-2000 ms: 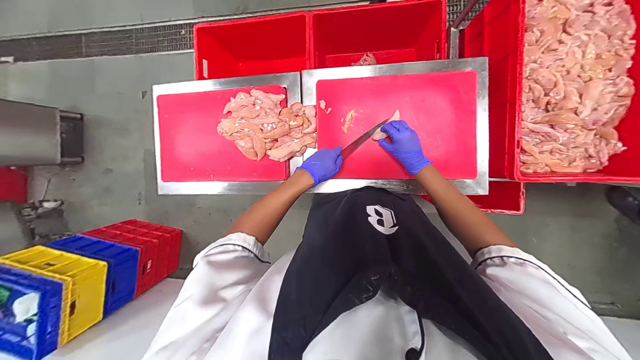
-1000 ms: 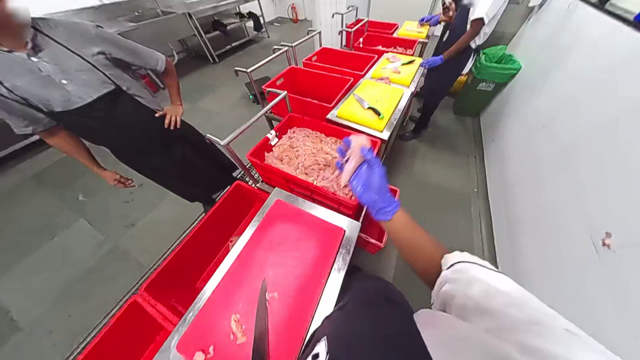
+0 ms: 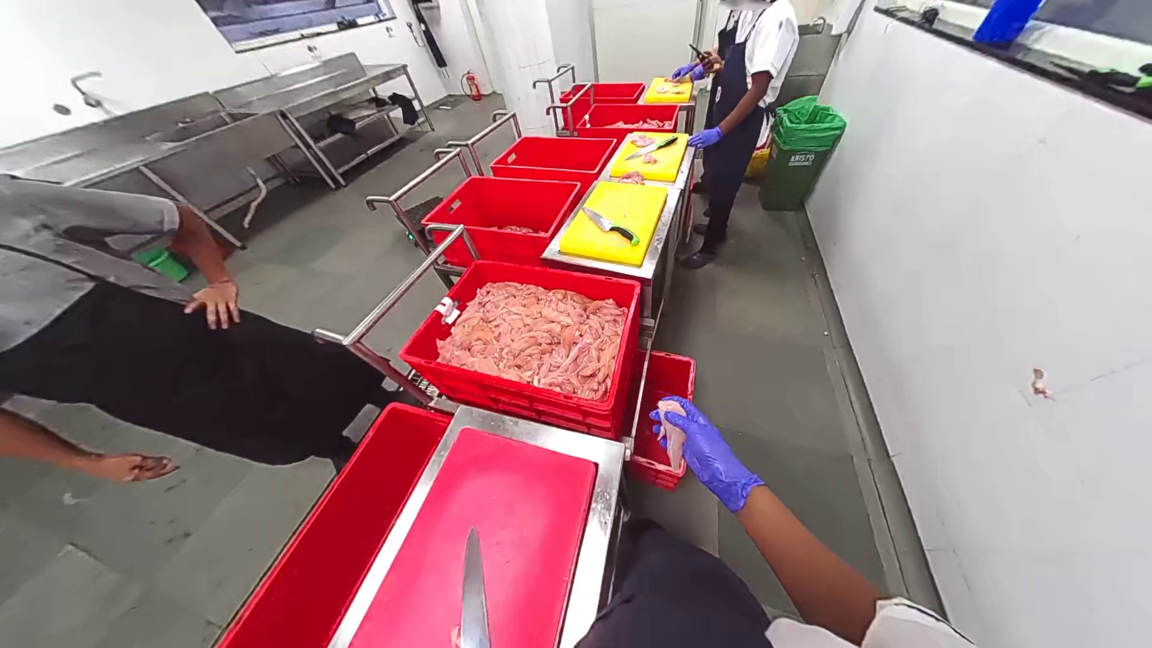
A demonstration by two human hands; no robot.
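My right hand [image 3: 706, 450], in a blue glove, holds a piece of raw meat [image 3: 671, 434] over a low red crate [image 3: 661, 414] beside the steel table. Only the blade of a knife [image 3: 474, 589] shows, above the red cutting board [image 3: 504, 504] at the bottom edge. My left hand and the knife's handle are outside the view. Beyond the board a large red crate [image 3: 522, 409] is heaped with raw meat pieces [image 3: 540, 337].
A person in a grey shirt [image 3: 81, 234] stands at the left. Yellow boards [image 3: 616, 220] with knives and more red crates [image 3: 517, 202] line the row ahead. A co-worker in an apron [image 3: 733, 117] and a green bin [image 3: 801, 153] stand beyond. A white wall [image 3: 981, 270] runs along the right.
The view has swung strongly from the board toward the row of crates. My right hand has left the board with a meat piece and is now lower, beside the full crate, above the low one.
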